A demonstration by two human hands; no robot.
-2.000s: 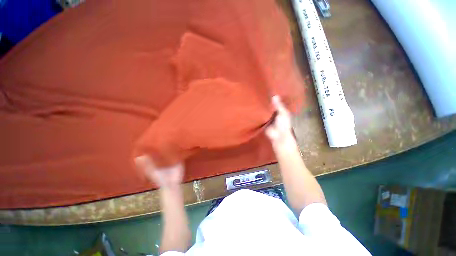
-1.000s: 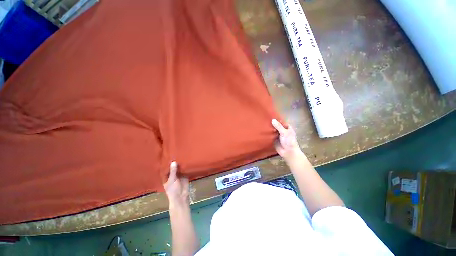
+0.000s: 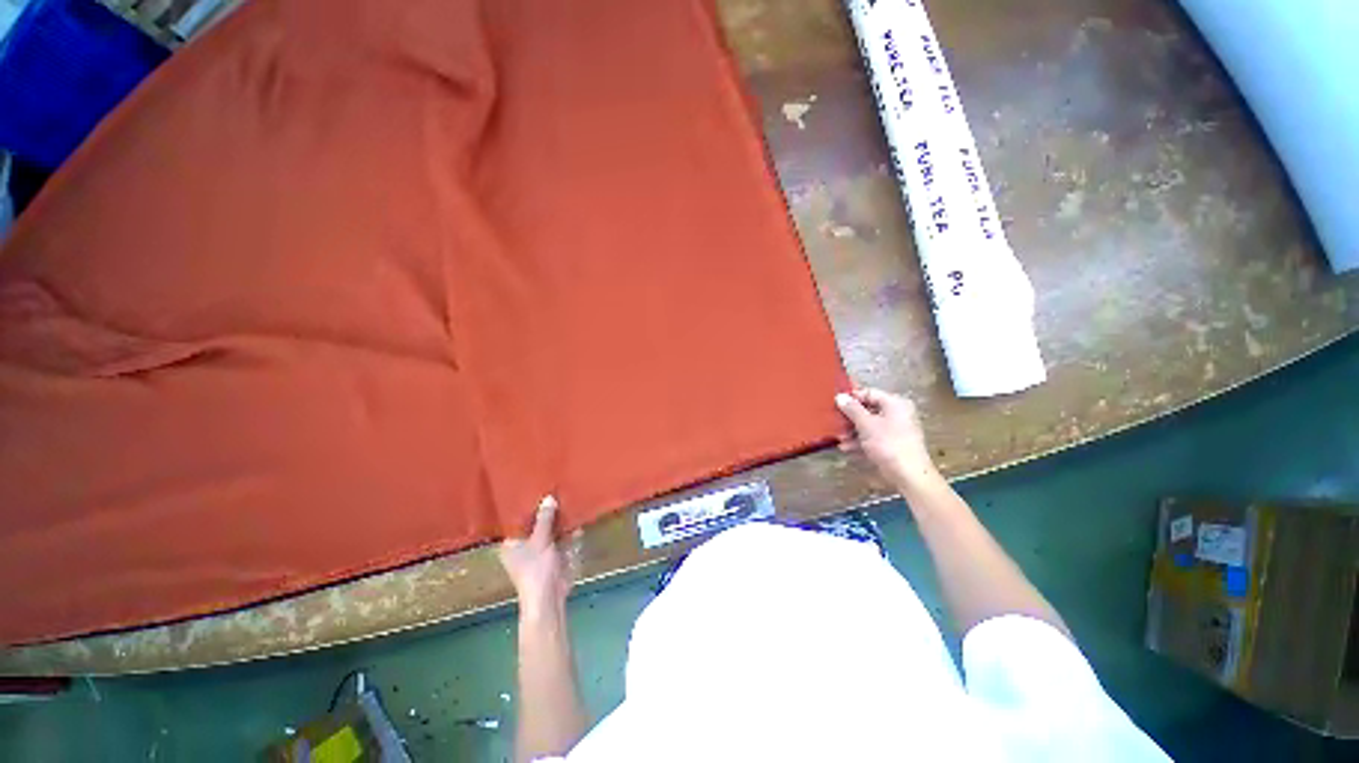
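The rust-orange fabric ply (image 3: 641, 283) lies over the stacked lay, with its near edge along the table rim and a few folds toward the left. My left hand (image 3: 540, 555) pinches the near edge, thumb on top, fingers below and partly hidden. My right hand (image 3: 882, 432) pinches the near right corner between thumb and fingers. A small pale metal plate with dark slots (image 3: 705, 513) lies at the table edge between my hands.
A white printed tube (image 3: 954, 254) lies right of the fabric on the worn brown table (image 3: 1133, 224). A wide white roll (image 3: 1312, 119) is at the upper right. A cardboard box (image 3: 1252, 604) stands on the green floor. A blue container (image 3: 67, 75) is at upper left.
The bunched, lifted ply now lies flatter, and its right edge runs straight to the corner. Since one second ago, my right hand has moved slightly right with the corner. My left hand stays on the near edge.
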